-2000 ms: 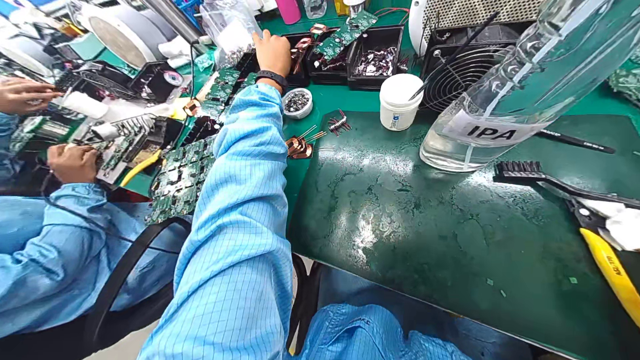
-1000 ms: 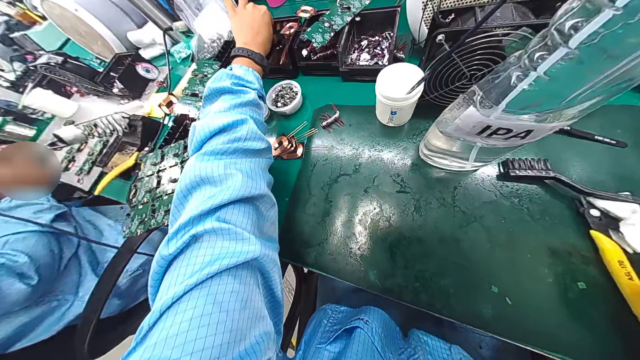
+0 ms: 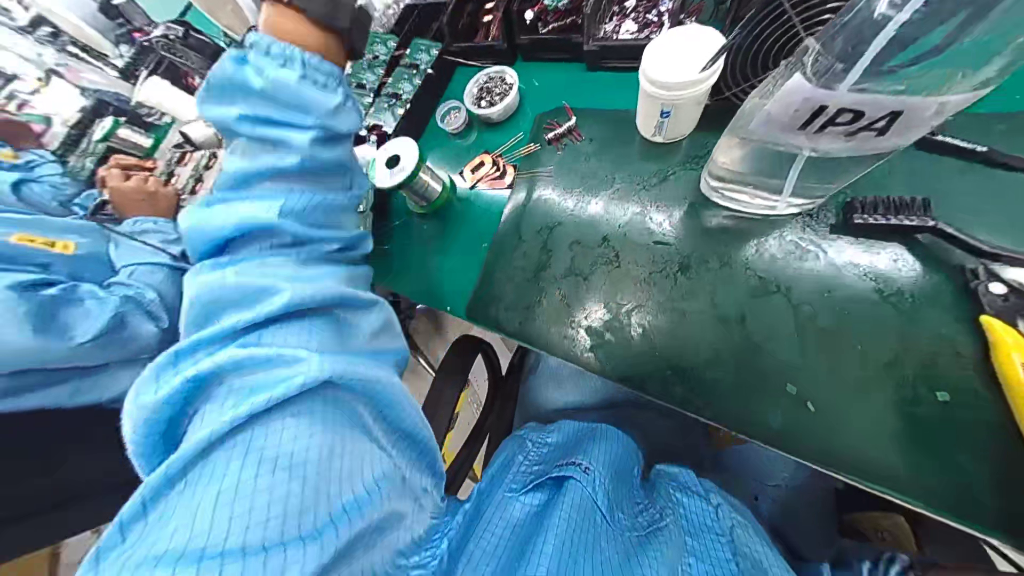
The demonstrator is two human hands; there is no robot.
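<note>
My left hand lies beyond the top edge; the wrist [image 3: 308,36] with its black band shows, so what the hand holds is hidden. My right hand is out of view. Beside my left sleeve stands a solder wire spool [image 3: 420,180], with copper coils [image 3: 488,171] to its right. Behind them are a white cup of small metal parts [image 3: 492,93] and a small clear cup [image 3: 452,117]. A red-leaded component [image 3: 563,130] rests at the mat's edge. Farther right are a lidded white tub [image 3: 676,84] and a clear bottle marked IPA [image 3: 832,120].
Black bins [image 3: 552,36] line the back beside a fan grille [image 3: 776,48]. Circuit boards [image 3: 392,88] lie left of the cups. A black brush [image 3: 888,214] and a yellow-handled tool [image 3: 1006,364] are at right. A co-worker's hand [image 3: 140,190] is at far left.
My left hand, partly in view at the top a second ago, has passed out of the frame. The solder spool now shows beside my sleeve. The view has shifted.
</note>
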